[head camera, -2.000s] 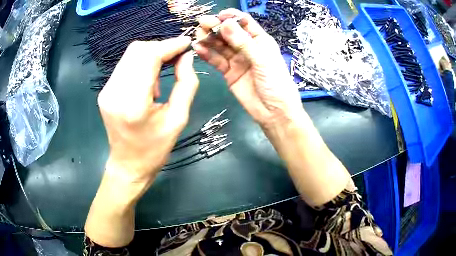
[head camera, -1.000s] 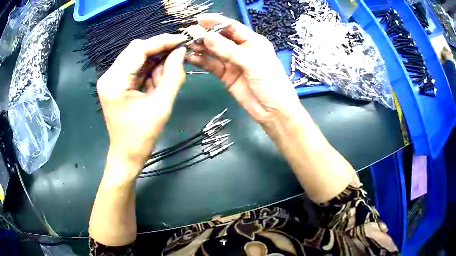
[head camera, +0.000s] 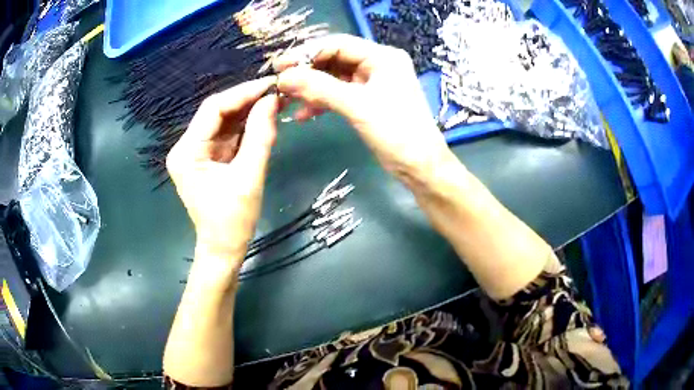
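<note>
My left hand (head camera: 228, 167) and my right hand (head camera: 373, 103) meet fingertip to fingertip over the near edge of the cable pile. My left thumb and fingers pinch a thin dark cable, mostly hidden by the hand. My right fingers hold a small silver metal connector (head camera: 308, 61), partly hidden. Another silver tip (head camera: 287, 119) shows just below my right fingers. The exact join between the parts is hidden. Several finished leads (head camera: 285, 245) lie fanned on the green mat nearer me, silver plugs pointing right. The black cable pile (head camera: 179, 76) lies beyond my left hand, coppery ends to the right.
A blue parts tray (head camera: 475, 131) at right holds black sleeves and a clear bag of connectors (head camera: 510, 72). A long clear bag (head camera: 49, 122) lies at left. Another blue tray (head camera: 144, 23) is at the back. Blue bins (head camera: 670, 164) stand at the right edge.
The view has shifted, so the back blue tray shows more. My left hand has turned and both hands' fingertips have closed together. The finished leads still lie on the mat.
</note>
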